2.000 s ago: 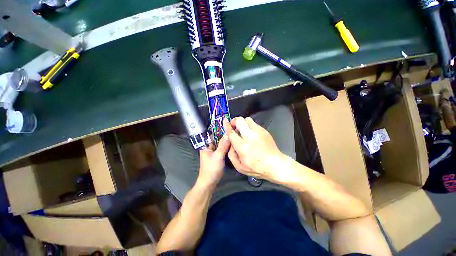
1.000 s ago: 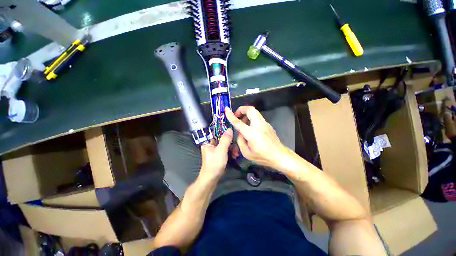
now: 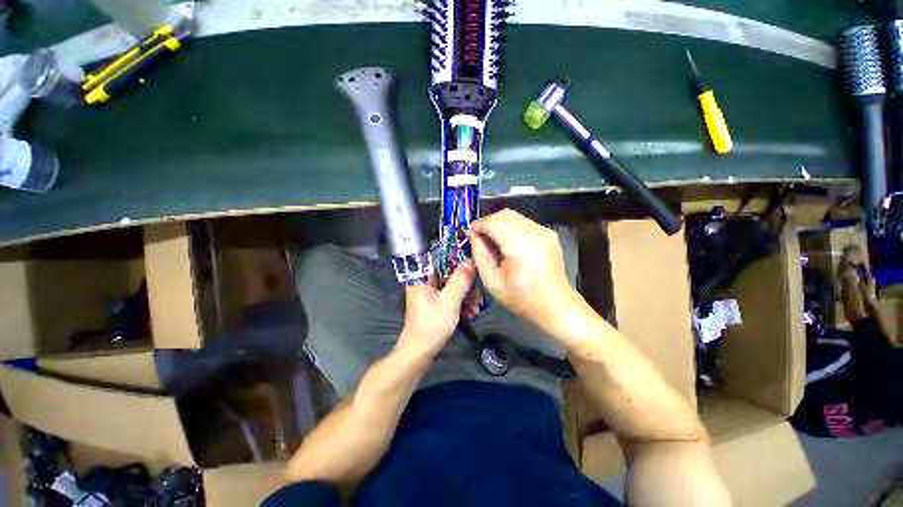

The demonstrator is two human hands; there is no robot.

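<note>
The hot-air brush (image 3: 461, 99) lies with its bristled head on the green bench and its open handle reaching over the edge toward me. Internal wiring (image 3: 457, 213) shows in the handle. My left hand (image 3: 434, 309) holds the handle's lower end from below, beside the end of the grey housing cover (image 3: 388, 163). My right hand (image 3: 517, 259) has its thumb and index finger together at the wires; what they pinch is too small to tell. The power cord's round black fitting (image 3: 494, 357) hangs over my lap.
A mallet (image 3: 597, 149) and yellow screwdriver (image 3: 712, 119) lie to the right. A yellow and black tool (image 3: 131, 65) and clear pot (image 3: 27, 165) are at left. Open cartons (image 3: 649, 297) stand below the bench edge. Other brushes (image 3: 867, 119) are far right, with another person's hand (image 3: 853, 272) below.
The view has shifted, so the bench things sit further right or lower. My right hand's fingers have drawn together at the wires. My left hand still holds the handle end; more black cord shows over my lap.
</note>
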